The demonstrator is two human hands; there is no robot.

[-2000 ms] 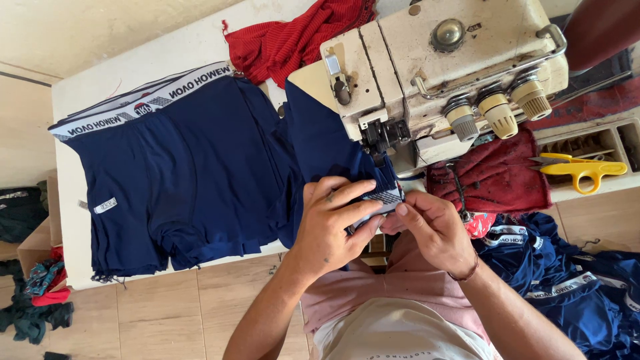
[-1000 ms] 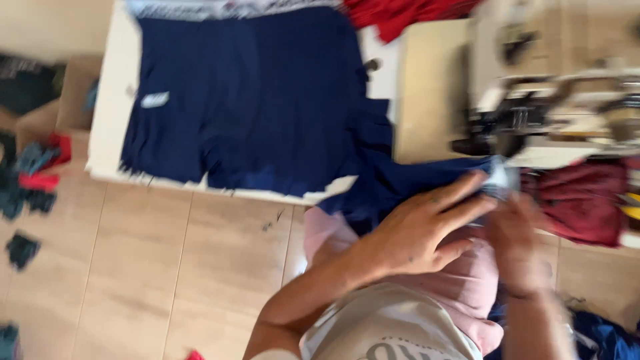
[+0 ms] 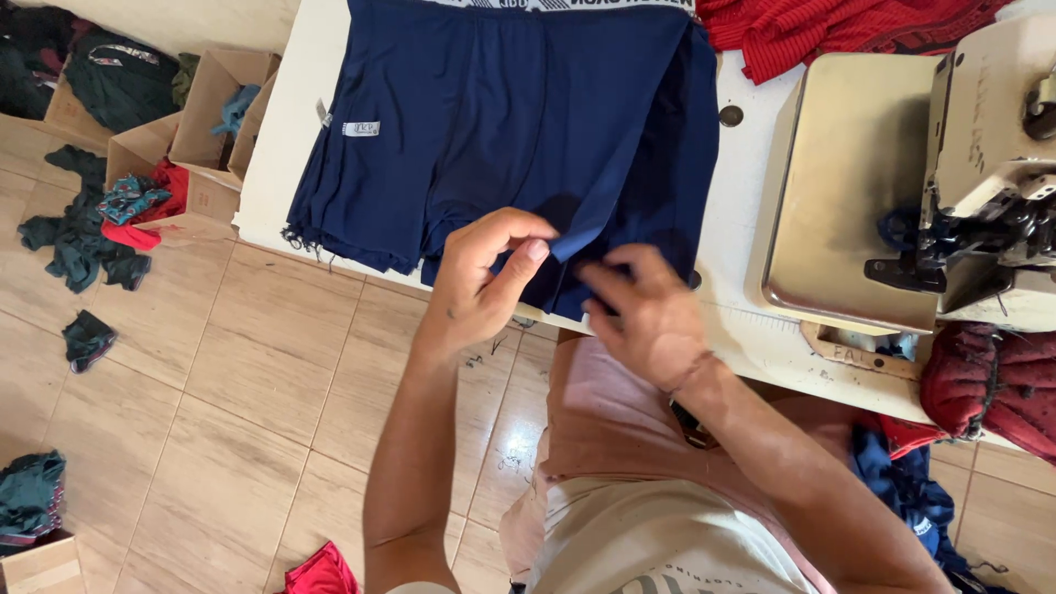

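Navy boxer shorts with a white printed waistband lie in a pile on the white sewing table, their waistbands towards the top edge of the view. My left hand pinches the lower edge of the top pair between thumb and forefinger and holds it a little raised. Just to the right, my right hand, blurred, is over the dark lower part of the same cloth; whether its fingers grip the cloth I cannot tell. A small white label shows on the left leg of the shorts.
An industrial sewing machine stands at the right, with red ribbed fabric behind. Dark red cloth hangs at the table's front right. Cardboard boxes of garments and scattered cloth pieces lie on the floor at left.
Both hands have moved left, away from the sewing machine to the pile of navy shorts. The cloth they held beside the machine is now on the pile. The view has shifted left.
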